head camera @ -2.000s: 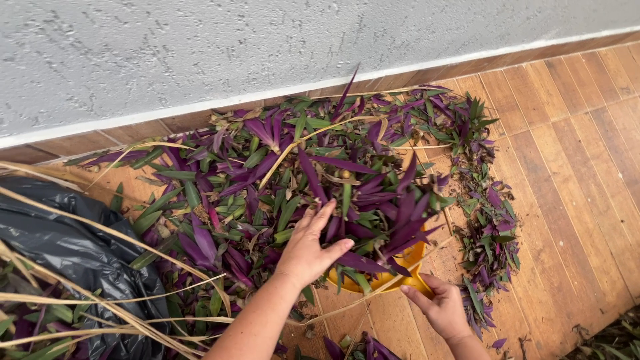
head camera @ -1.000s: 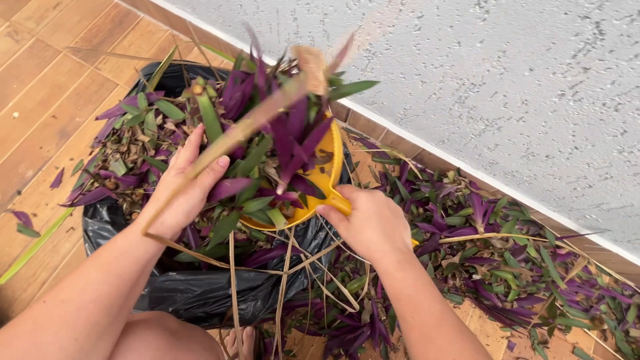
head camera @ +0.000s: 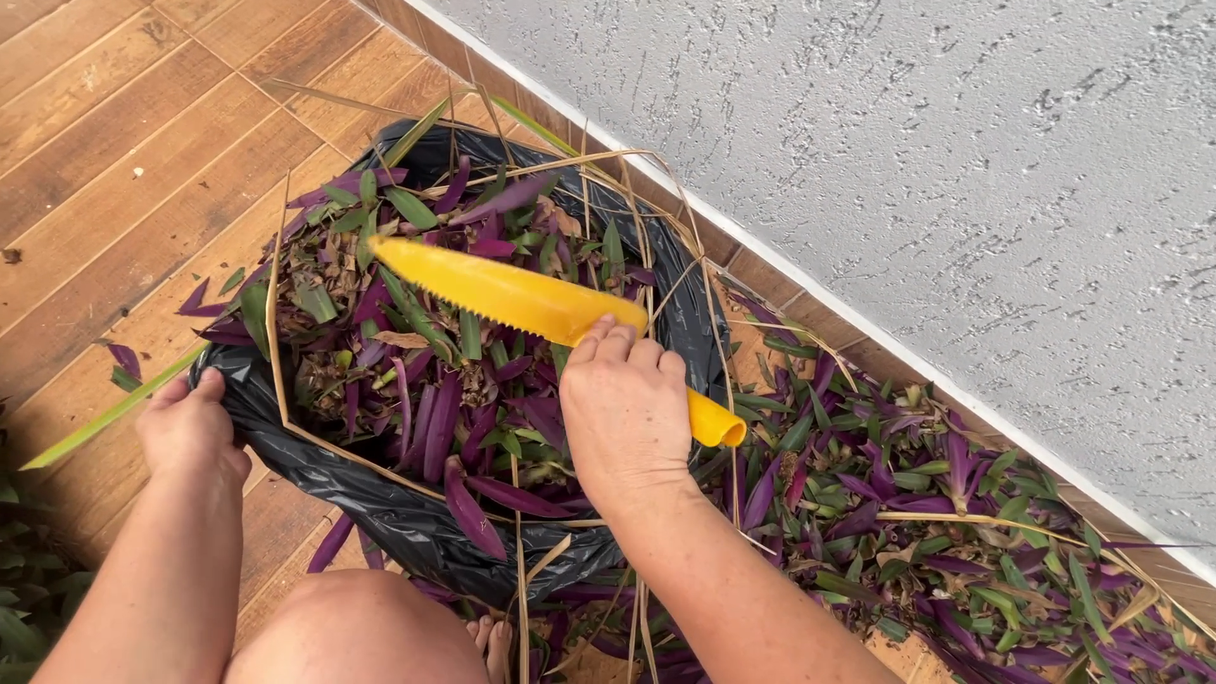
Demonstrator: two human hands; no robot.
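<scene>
My right hand (head camera: 627, 408) grips the handle of a yellow plastic hand scoop with a toothed edge (head camera: 503, 290), held over a black plastic bag (head camera: 380, 513). The scoop is seen from its side, tip toward the left, and its inside is hidden. Purple and green plant cuttings (head camera: 437, 408) fill the bag, mixed with dry brown bits. My left hand (head camera: 190, 427) pinches the bag's rim at its left side. Long dry stalks (head camera: 275, 313) lie across the bag's edge and hang down in front of it.
A heap of purple and green leaves (head camera: 912, 532) lies on the wood-look tile floor (head camera: 180, 123) at the lower right, along the textured grey wall (head camera: 855, 142). Dark green plants (head camera: 28, 589) stand at the lower left. My knee (head camera: 351, 632) and foot (head camera: 489, 646) are close below the bag.
The cuttings piled on the scoop have left it. My left hand has moved from the cuttings to the bag's left rim. Between the first two frames the view swung from the floor heap to the bag.
</scene>
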